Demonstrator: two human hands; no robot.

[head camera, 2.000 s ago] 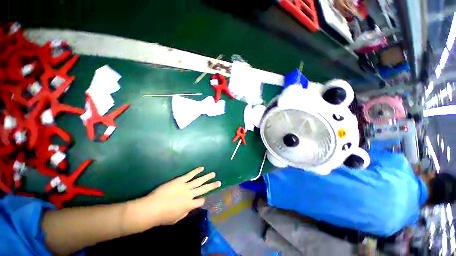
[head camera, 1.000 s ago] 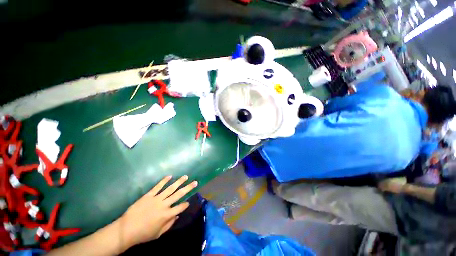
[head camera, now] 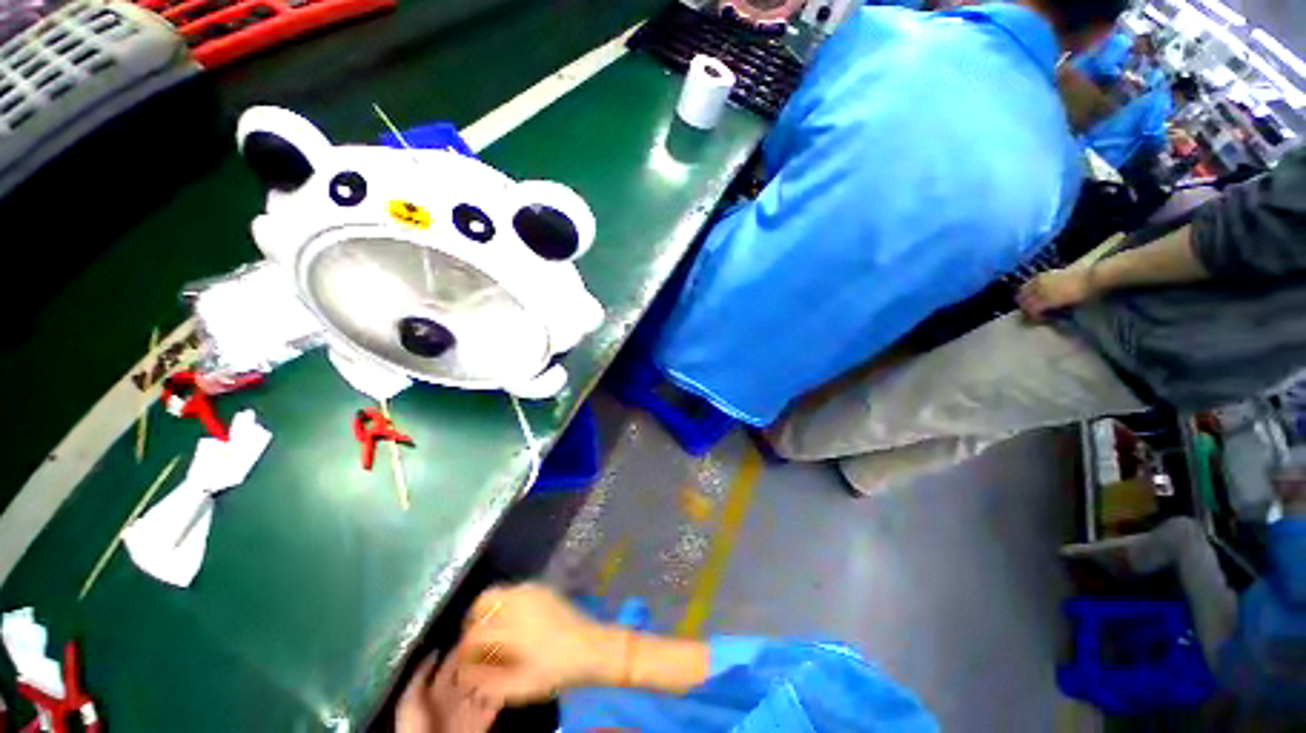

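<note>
My right hand [head camera: 537,647] comes in from the bottom right in a blue sleeve, off the bench edge. Its fingers are bent over part of my left hand [head camera: 427,702], which is dark, blurred and cut off by the bottom edge. Whether either holds anything is hidden. On the green bench [head camera: 315,573] lie a small red clamp [head camera: 380,435], another red clamp [head camera: 205,400] by a crumpled white wipe [head camera: 194,516], and a red clamp [head camera: 60,702] at the bottom left with a white wipe [head camera: 26,644]. Thin yellowish sticks [head camera: 129,526] lie near the wipe.
A white animal-face fan [head camera: 430,308] stands on the bench beside a shiny clear bag [head camera: 244,322]. A white paper roll [head camera: 705,92] stands farther back. A person in blue [head camera: 874,201] sits at the bench; a grey-sleeved person [head camera: 1275,287] is at right. A blue bin [head camera: 1132,652] is on the floor.
The view has swung right, so the fan and wipes moved left and the big clamp pile left the picture. The spread hand over the bench edge is gone; two hands are now together at the bottom.
</note>
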